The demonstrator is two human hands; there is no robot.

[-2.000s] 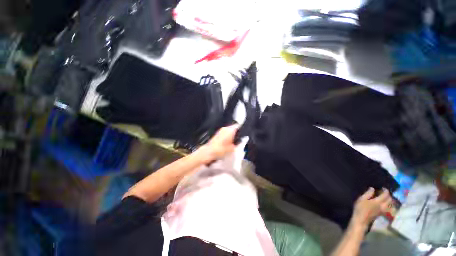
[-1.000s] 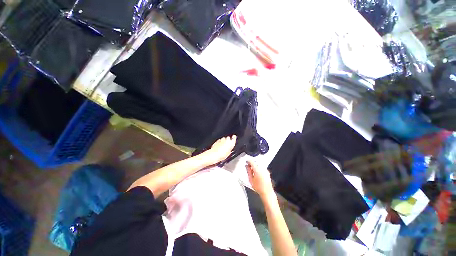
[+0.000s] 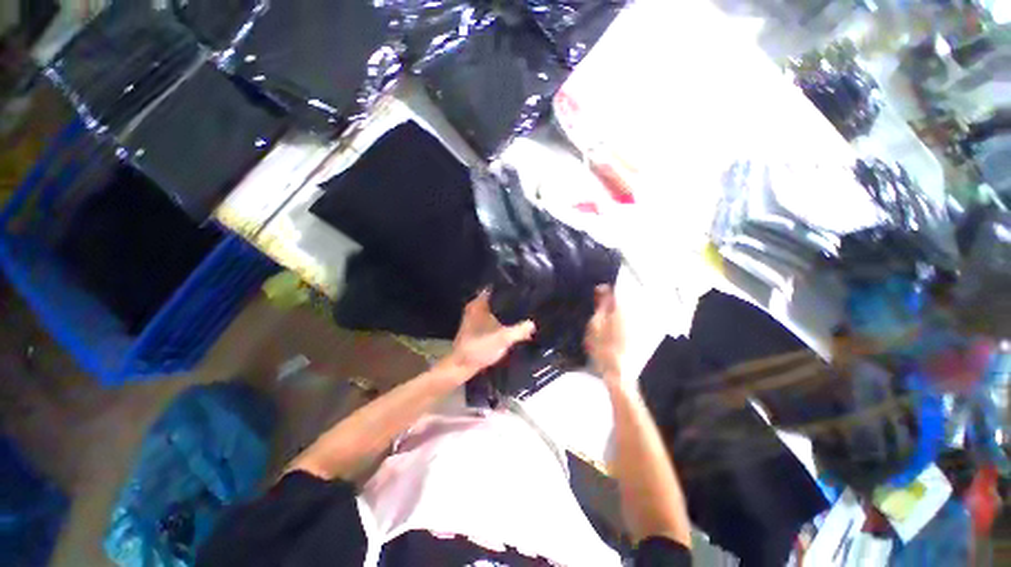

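A glossy, streaked black bunch (image 3: 543, 260), which looks like black hangers but is blurred, lies between my hands over the right end of a black garment (image 3: 416, 222) on the white table. My left hand (image 3: 484, 338) grips the bunch's near left side with its thumb pointing right. My right hand (image 3: 603, 330) grips its right side; the fingertips are partly hidden. Shiny dark ends show below the hands, near the pink apron. Another black garment (image 3: 726, 443) lies folded to the right, beyond my right forearm.
Poly-bagged black garments (image 3: 200, 138) cover the table's far left. A red-and-white plastic piece (image 3: 665, 100) and clear bags (image 3: 765, 210) lie at the far side. A blue crate (image 3: 144, 354) and a blue plastic bag (image 3: 194, 465) are on the floor at left. Papers (image 3: 854, 532) lie at lower right.
My right hand has come from the right garment's near end to the bunch beside my left hand. The bunch's hooks, visible before, no longer show clearly. The view has shifted.
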